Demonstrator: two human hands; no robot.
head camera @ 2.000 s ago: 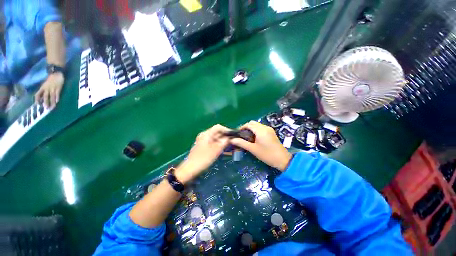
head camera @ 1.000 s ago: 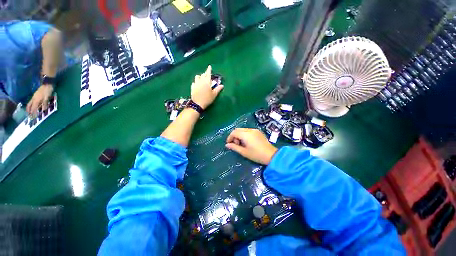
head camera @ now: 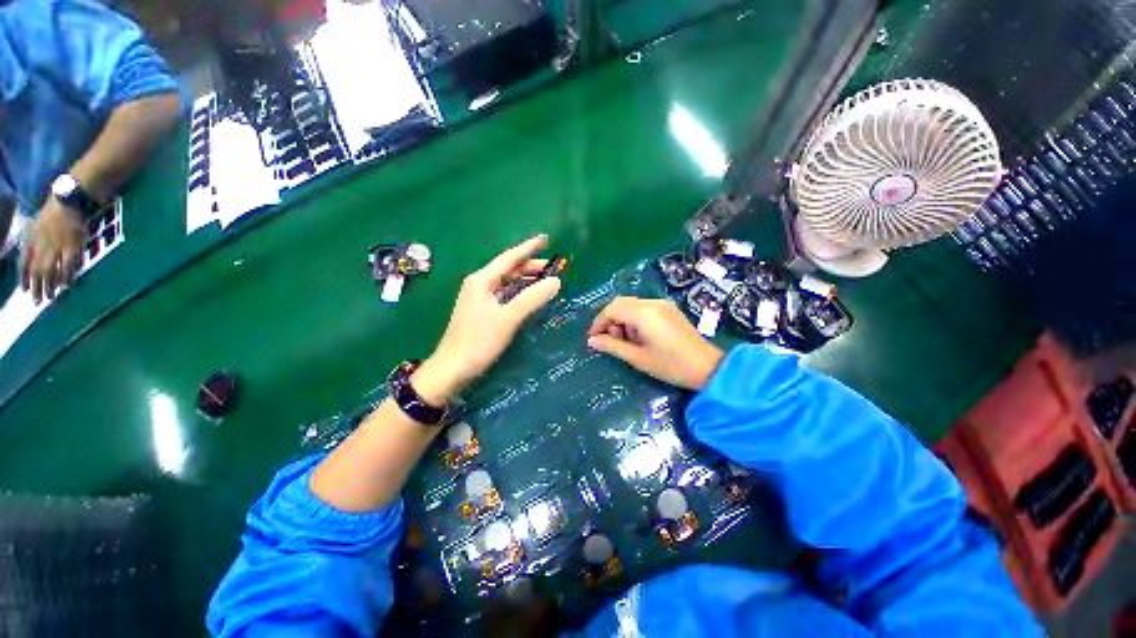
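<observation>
My left hand (head camera: 492, 305) holds a small dark housing (head camera: 533, 280) between thumb and fingers, above the far edge of the tray; the fingers hide part of it. My right hand (head camera: 648, 339) is to its right over the tray, fingers curled; whether it holds something small cannot be told. The clear blister tray (head camera: 567, 461) lies in front of me, with pale discs with orange-gold bits, such as one internal module (head camera: 478, 489), in its near and left pockets. A housing with a white tab and a pale disc (head camera: 396, 264) lies on the green mat beyond my left hand.
A pile of black housings with white tabs (head camera: 755, 299) lies beside the cream-pink fan (head camera: 894, 185). A dark round piece (head camera: 217, 394) lies at left. Red bins (head camera: 1015, 461) stand at right, a metal post (head camera: 797, 112) beyond. A person's hand (head camera: 54, 253) works at far left.
My left hand reached across the mat, picked up a dark housing and came back towards the tray with it. My right hand stays near the tray. The view has shifted.
</observation>
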